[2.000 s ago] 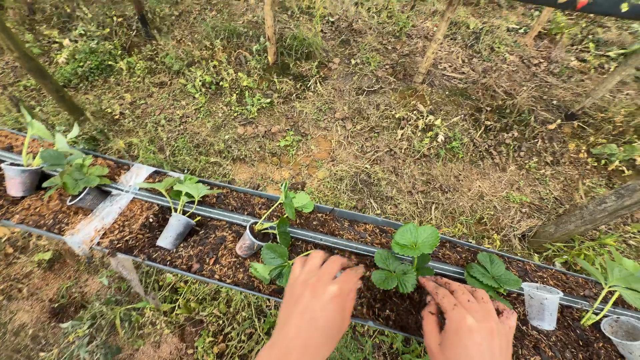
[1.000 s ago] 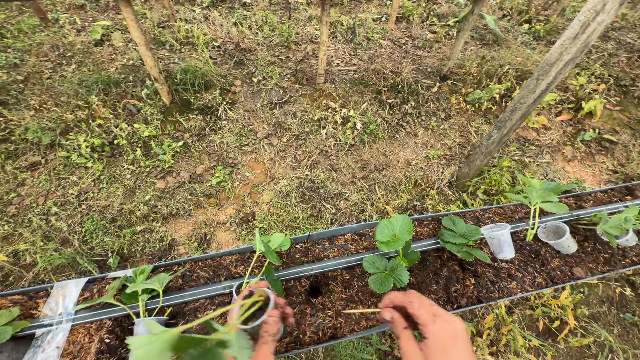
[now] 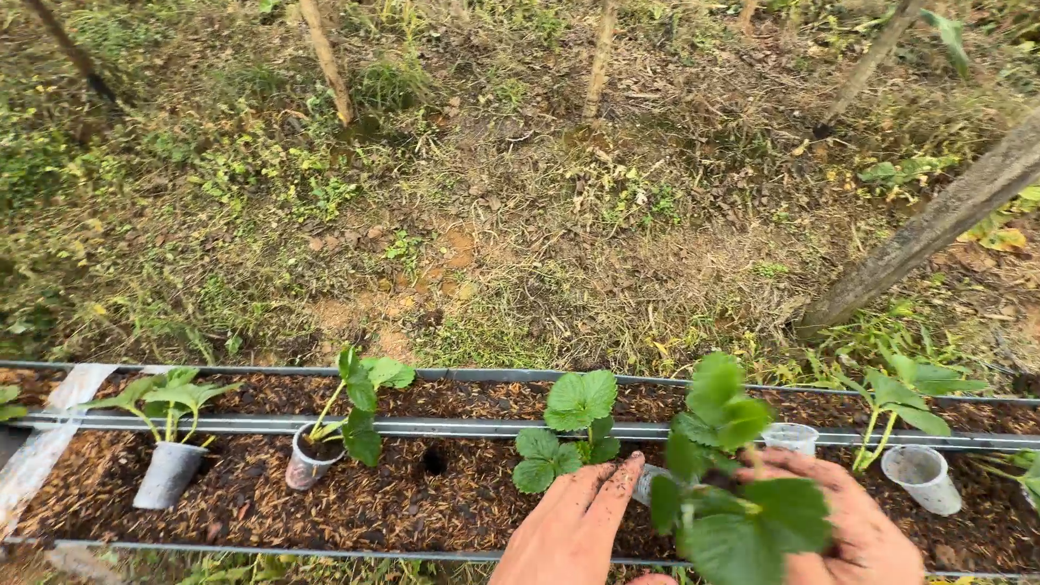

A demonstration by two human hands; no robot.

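My left hand (image 3: 573, 520) is at the lower middle, its fingertips beside a pale plastic cup (image 3: 646, 483); whether they grip it is unclear. My right hand (image 3: 849, 520) has its fingers closed around a leafy strawberry seedling (image 3: 756, 520), whose leaves hide part of the grip and the cup. Just beyond my left fingers a strawberry plant (image 3: 573, 402) stands in the dark, chip-covered growing bed (image 3: 366, 508). A small round hole (image 3: 435, 461) lies left of it. A drip line or narrow rail (image 3: 487, 427) runs along the bed.
A potted seedling (image 3: 313, 455) and a tilted potted seedling (image 3: 169, 474) stand to the left. At the right are an upturned cup (image 3: 790, 439), a tilted cup (image 3: 922, 479) and a seedling (image 3: 890, 406). Plastic film (image 3: 49, 439) crosses the bed. Wooden posts (image 3: 934, 219) rise beyond.
A second ago my left hand held a cup with a seedling and my right hand a thin stick. Both hands are now further right along the bed, and my right hand is on a seedling.
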